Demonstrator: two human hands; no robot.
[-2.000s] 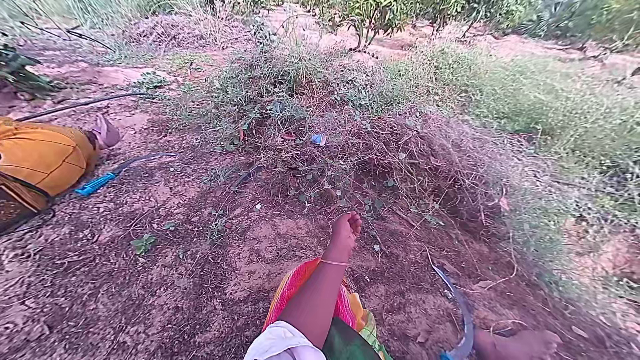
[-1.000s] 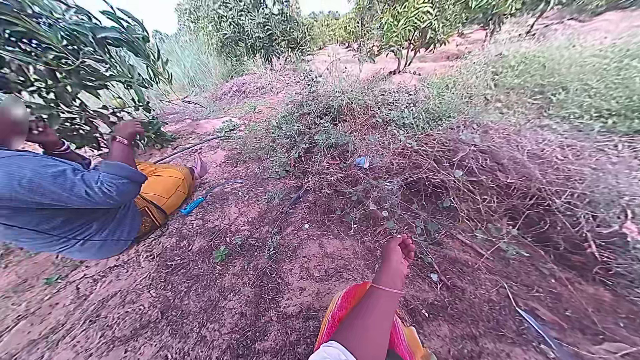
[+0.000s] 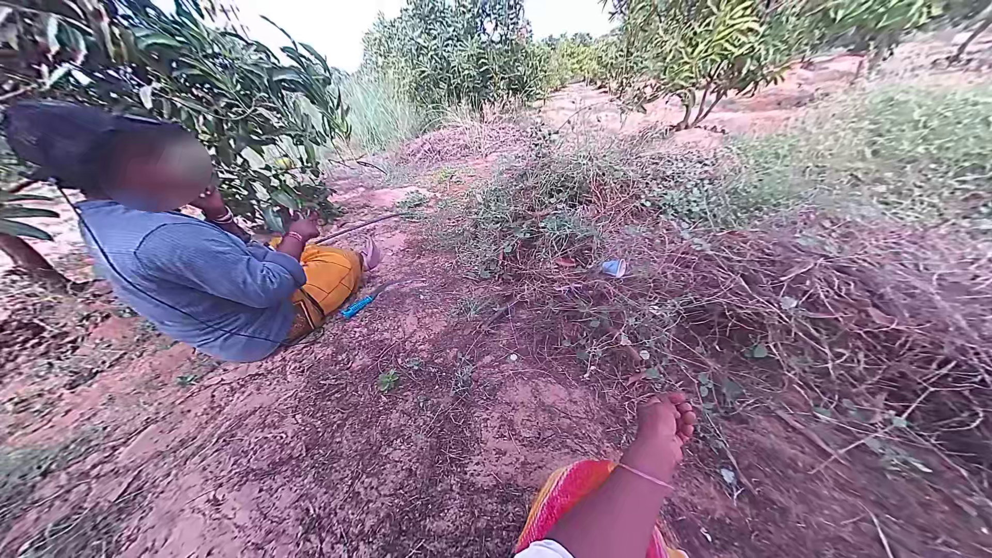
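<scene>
My left hand (image 3: 668, 418) reaches out at the lower right, its forearm across a knee in bright striped cloth (image 3: 570, 492). The fingers are curled in, and nothing shows in them. A thin bangle circles the wrist. Just beyond the hand lies a heap of dry stems and weeds (image 3: 744, 302), with a small blue and white cup (image 3: 614, 268) lying on it. My right hand is out of view. A sickle-like tool with a blue handle (image 3: 356, 307) rests on the soil to the left.
A person (image 3: 201, 263) in a blue-grey top and orange cloth sits on the ground at the left, both hands raised. Beside them stands a leafy tree (image 3: 232, 101). A dark hose or stick (image 3: 360, 225) lies beyond their legs. More trees (image 3: 457, 54) stand behind.
The view has swung left and up, bringing the seated person fully into sight. The curved blade and bare foot at the lower right have left the view. My left hand stays curled.
</scene>
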